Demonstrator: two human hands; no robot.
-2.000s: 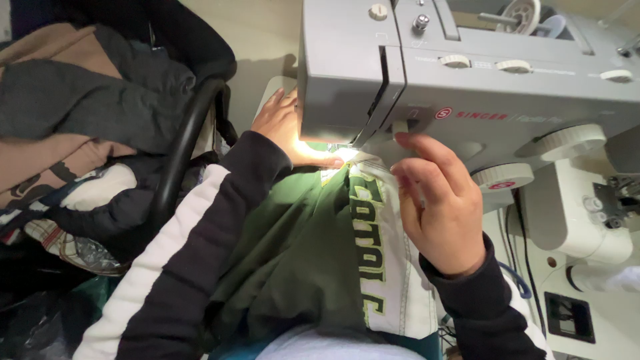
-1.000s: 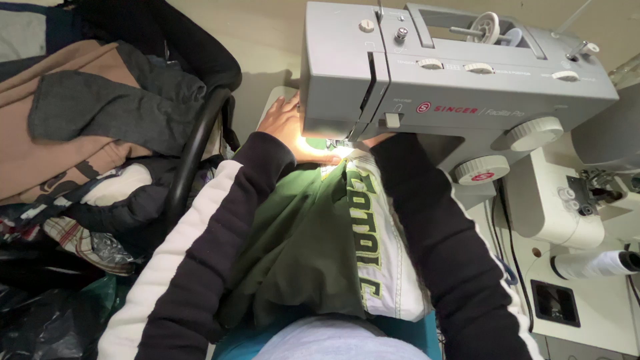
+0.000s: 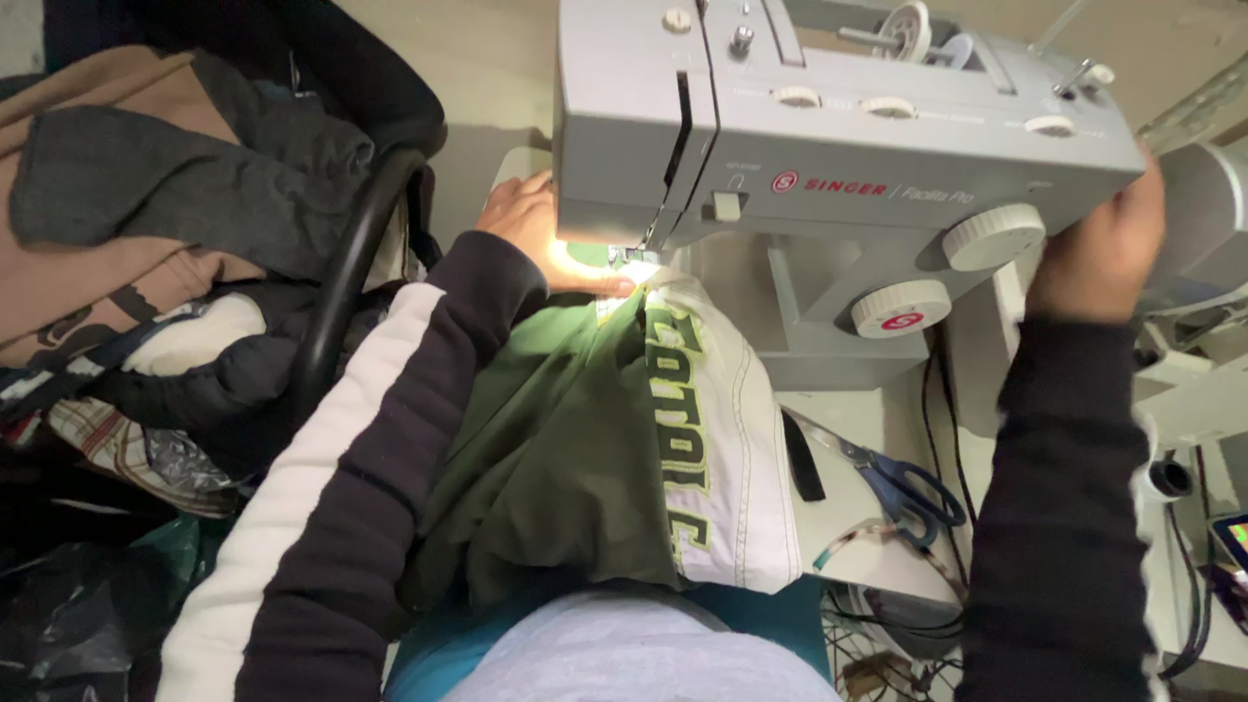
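A grey Singer sewing machine (image 3: 858,146) stands ahead, its lamp lighting the presser foot (image 3: 636,255). Under the foot lies the edge of a green and white garment (image 3: 575,468) with applied letters; it hangs down toward my lap. My left hand (image 3: 551,239) presses on the cloth just left of the foot, thumb close to the needle area, fingers partly behind the machine head. My right hand (image 3: 1107,244) is at the machine's right end, around the handwheel side; its fingers are hidden behind the housing, so its grip does not show.
Blue-handled scissors (image 3: 902,487) lie on the table right of the garment, near a black strip (image 3: 803,456) and cables. A heap of clothes (image 3: 175,214) with a black curved bar (image 3: 356,283) is at the left. Another machine (image 3: 1194,322) stands at the far right.
My right hand was in front of the machine, then under its arm, and is now at its right end. My left hand has stayed beside the presser foot.
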